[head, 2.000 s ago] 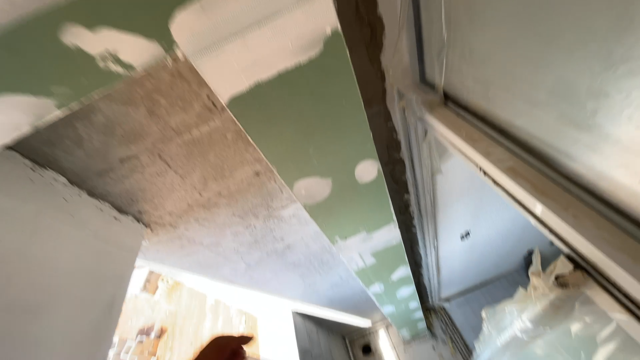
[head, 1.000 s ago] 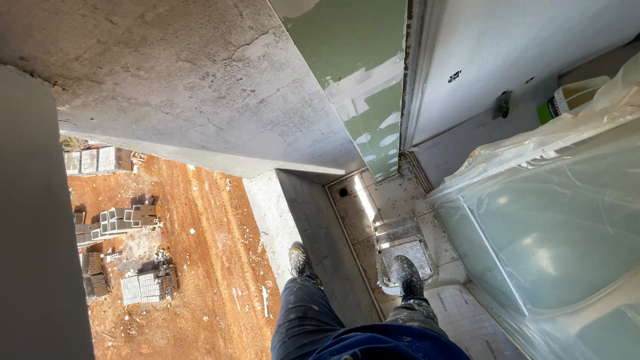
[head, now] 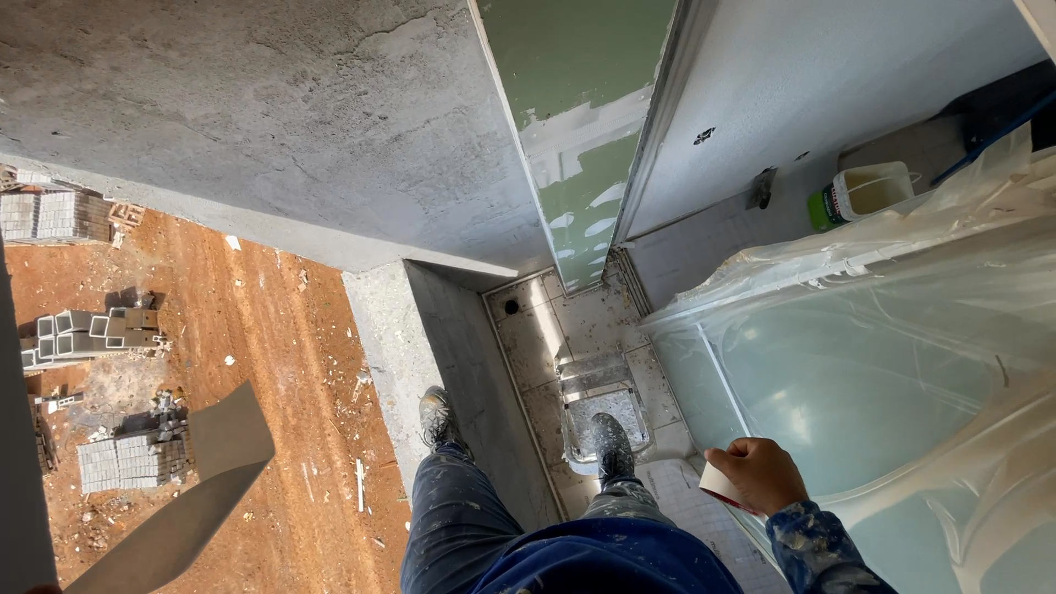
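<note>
My right hand [head: 759, 474] is closed around a rolled pale strip [head: 726, 488] with a reddish underside, over the plastic-covered surface at the lower right. A skin-coloured sliver at the bottom left corner may be a fingertip of my left hand [head: 43, 589]; the rest is out of view. From beside it a bent grey-brown strip [head: 194, 495], like paper, reaches up in front of the open drop. My left shoe [head: 439, 417] rests on the concrete parapet [head: 386, 330], my right shoe [head: 610, 441] on a spattered stool-like support [head: 590, 404].
Green drywall [head: 577, 190] with filler patches adjoins a rough concrete wall [head: 289, 124]. Beyond the parapet, far below, lie orange earth [head: 289, 396] and block stacks [head: 132, 462]. Plastic sheeting [head: 866, 388] covers the right side. A white bucket [head: 874, 190] stands behind it.
My right hand with the pale roll has come into view, as has the grey-brown strip at the left. The view tilted down strongly after the oldest frame.
</note>
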